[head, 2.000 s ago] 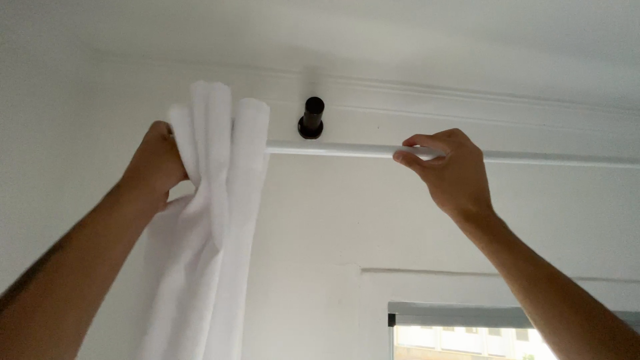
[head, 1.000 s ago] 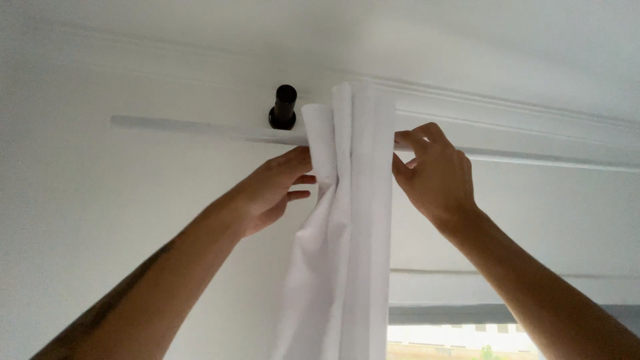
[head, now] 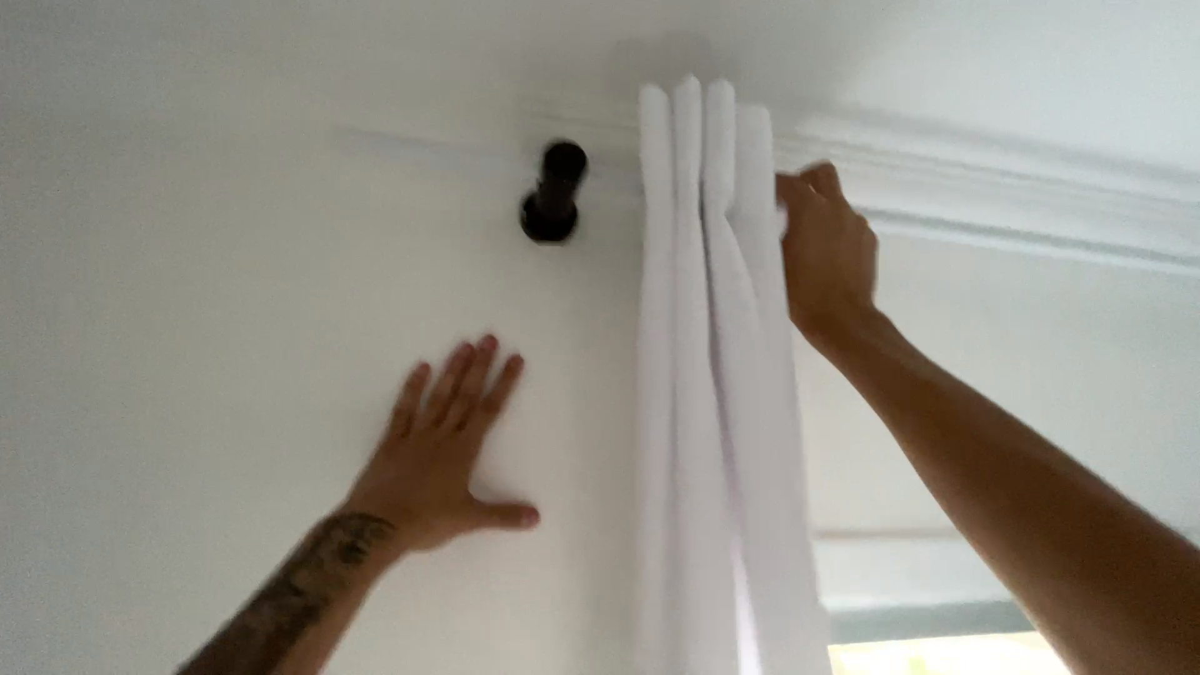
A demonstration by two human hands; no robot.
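A white curtain (head: 722, 356) hangs in gathered folds from a white curtain rod (head: 1022, 236), which runs from upper left to the right. At the curtain's right edge, my right hand (head: 830, 248) is closed around the rod; the fingertips are partly hidden behind the fabric. My left hand (head: 436, 450) is spread, palm toward the white wall, with nothing in it, below and left of a black wall bracket (head: 553, 192). The rod's left end looks faint and blurred near the bracket, and whether the two touch I cannot tell.
Moulding (head: 984, 173) runs along the top of the wall under the ceiling. A window (head: 947, 654) with a grey top edge shows at the bottom right, behind the curtain and my right forearm.
The curtain has moved right along the rod, from left of the bracket to right of it. My left hand has left the curtain and dropped to the wall, fingers spread.
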